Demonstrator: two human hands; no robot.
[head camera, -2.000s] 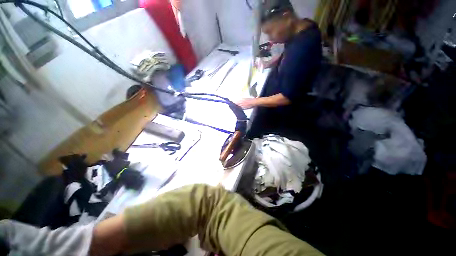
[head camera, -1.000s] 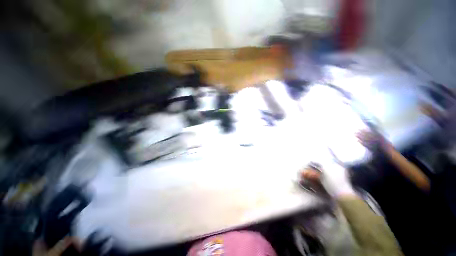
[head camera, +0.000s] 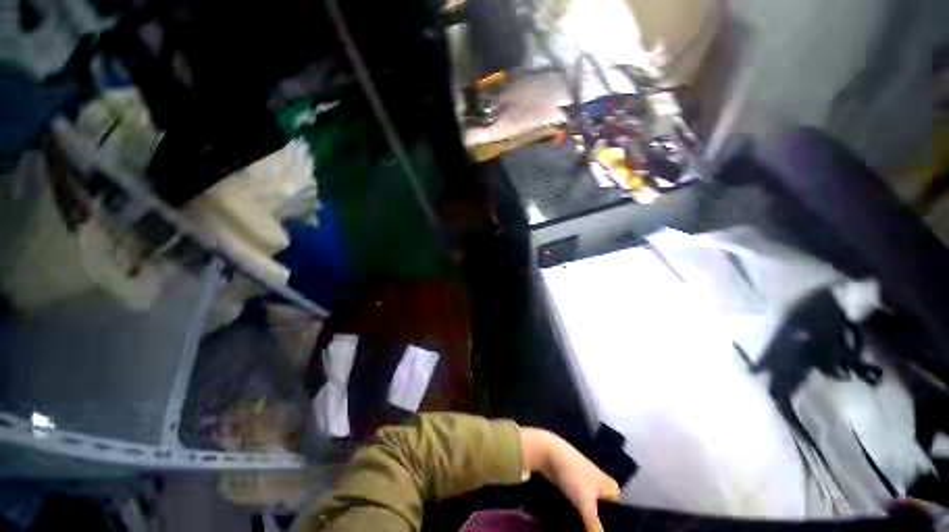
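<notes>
My left hand (head camera: 575, 480), bare below an olive sleeve, is at the bottom centre by the near left edge of the white-covered table (head camera: 666, 384). Its fingers point down and are partly hidden. A small black piece (head camera: 616, 453) lies at the table edge beside the hand, and a dark band runs along the bottom rim right of it. Whether the fingers hold cloth cannot be told. Black bundles (head camera: 817, 338) lie on the table at the right, with pale and black pieces below them. My right hand is not seen.
A long dark padded roll (head camera: 848, 208) is at the right. A black tray or crate (head camera: 557, 192) and a cluttered surface stand beyond the table. On the left are a metal-framed rack (head camera: 172, 416), cream cloth heaps (head camera: 255, 197) and two white pieces (head camera: 414, 377) on a dark red surface.
The view has swung left from the other worker's table to the rack side. The iron, gloved right hand and other worker have left the view. My left hand now shows at the table edge.
</notes>
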